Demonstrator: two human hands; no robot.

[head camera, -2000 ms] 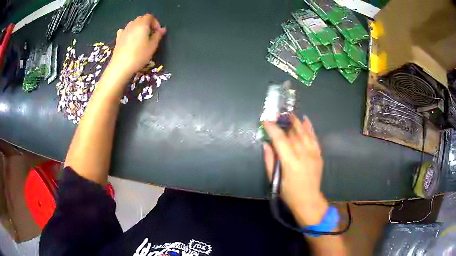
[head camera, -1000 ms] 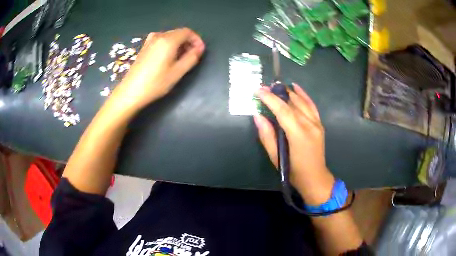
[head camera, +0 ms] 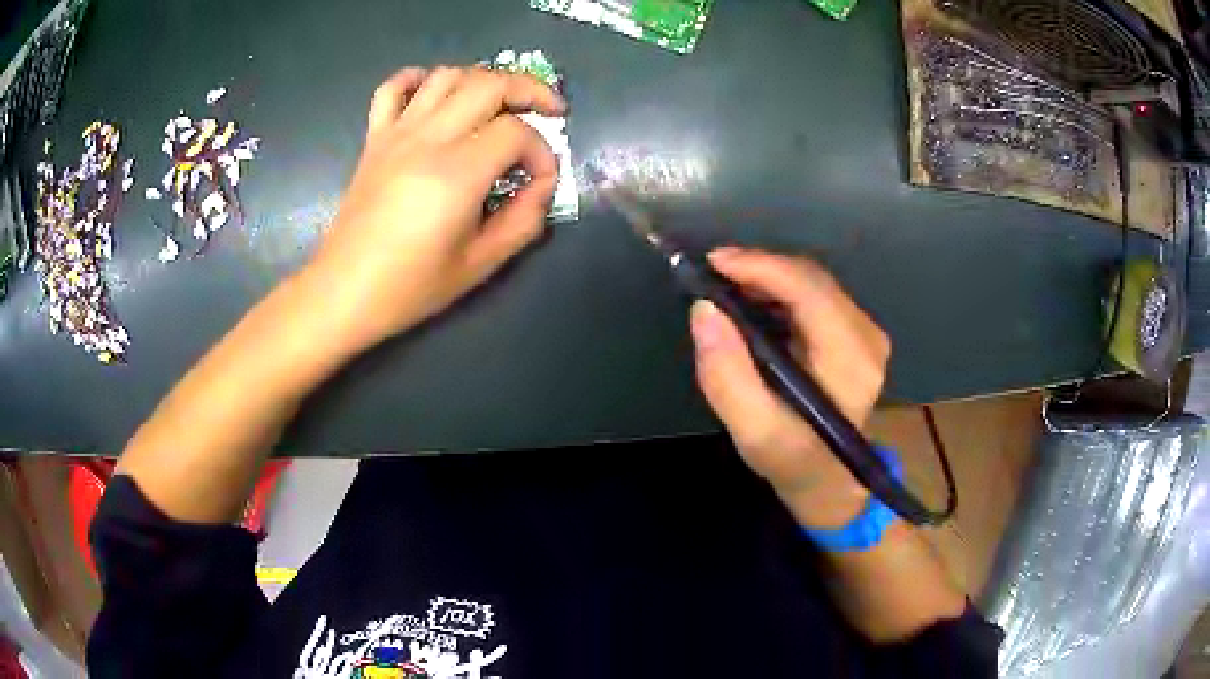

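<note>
A small green and white circuit board [head camera: 563, 170] lies on the dark green bench mat [head camera: 557, 345], partly hidden under my left hand. My left hand [head camera: 451, 179] is over the board with its fingers curled; whether it pinches a component cannot be seen. My right hand [head camera: 790, 358] holds the black soldering iron [head camera: 796, 385] like a pen. Its metal tip points up and left, just right of the board and apart from it. Small white, yellow and dark red components lie in two piles [head camera: 82, 246], [head camera: 202, 170] at the left.
Green boards [head camera: 650, 19] show at the top edge. A brown stained board [head camera: 1015, 126] with a round black grille [head camera: 1081, 33] stands at the upper right. A yellow-green solder reel [head camera: 1136, 316] is at the right edge. Dark slim parts [head camera: 37, 100] lie at the upper left.
My left hand has moved right onto the circuit board. My right hand has moved down off the board, with the iron now tilted up-left. The view has shifted, so the board stack is mostly cut off.
</note>
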